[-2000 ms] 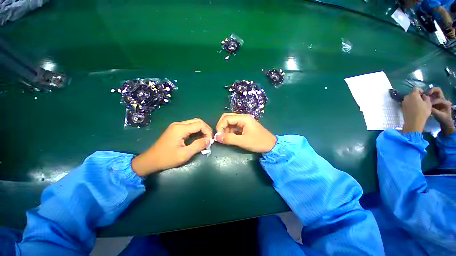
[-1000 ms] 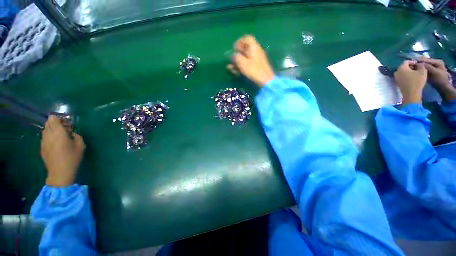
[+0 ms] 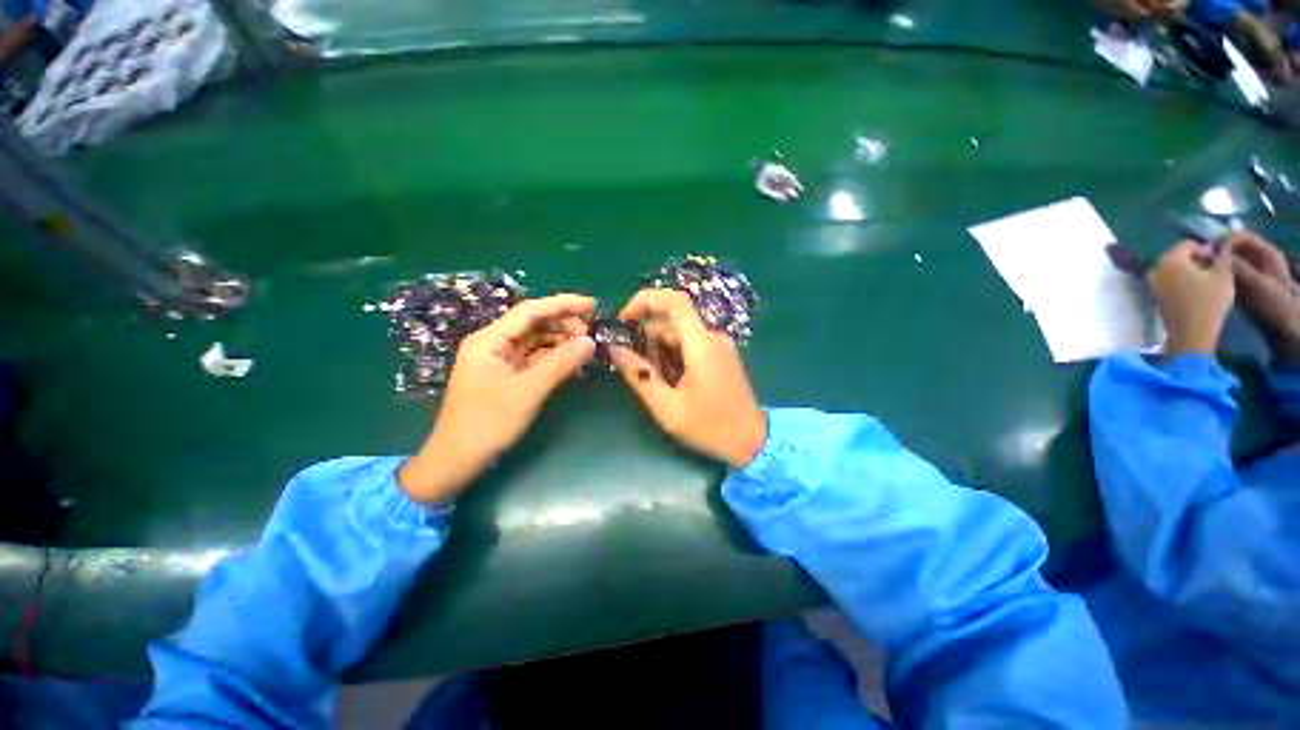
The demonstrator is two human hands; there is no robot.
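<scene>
My left hand (image 3: 502,374) and my right hand (image 3: 694,374) meet at the centre. Their fingertips hold a small dark module (image 3: 610,340) between them; its details are blurred. A dark, glittering module pile (image 3: 439,325) lies on the green surface beyond my left hand, partly covered by it. A second, similar pile (image 3: 723,295) lies just beyond my right hand, its near edge hidden by the fingers.
A white scrap (image 3: 225,361) lies at left near a grey metal arm (image 3: 107,228). A small silvery piece (image 3: 779,181) lies further up. A printed paper sheet (image 3: 1062,278) lies at right by a neighbour's hands (image 3: 1195,292). A pale bumpy tray (image 3: 121,69) is upper left.
My hands have come back together at the centre, now with a dark module between them. The white scrap now lies at left. The dark loose module further up is gone; a silvery piece shows there.
</scene>
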